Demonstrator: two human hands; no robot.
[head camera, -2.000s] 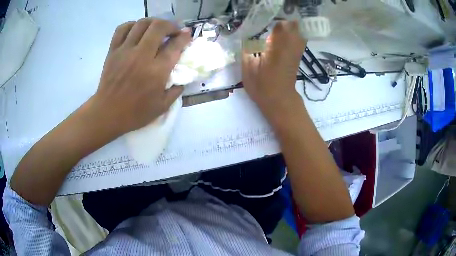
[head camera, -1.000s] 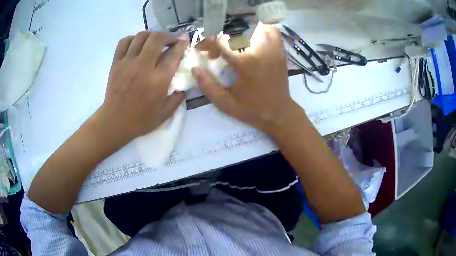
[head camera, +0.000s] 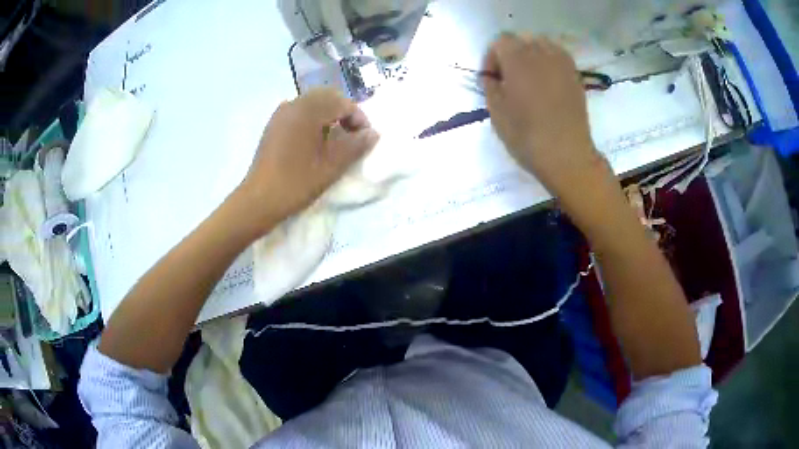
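Observation:
A cream-white fabric piece (head camera: 296, 254) lies under and below my left hand (head camera: 311, 145), partly over the table's front edge. Its upper part is blurred. My left hand's fingers are curled together, and the cloth comes out beneath them. My right hand (head camera: 536, 101) is right of the needle area, with its fingers closed around dark thread snips (head camera: 484, 74); a thin point shows left of the fingertips, and the rest is hidden. The presser foot and needle (head camera: 357, 77) of the sewing machine (head camera: 364, 26) are uncovered, above my left hand.
A flat cream piece (head camera: 107, 140) lies at the table's left. A dark handle loop (head camera: 597, 81) shows right of my right hand. A green basket (head camera: 90, 263) with cream cloth is at far left. A dark red bin (head camera: 696, 237) and translucent bin (head camera: 762, 245) stand at right.
My hands have moved apart. My left hand has drawn the cloth down from the needle, and my right hand has moved right to the snips. The view has shifted, showing more at left.

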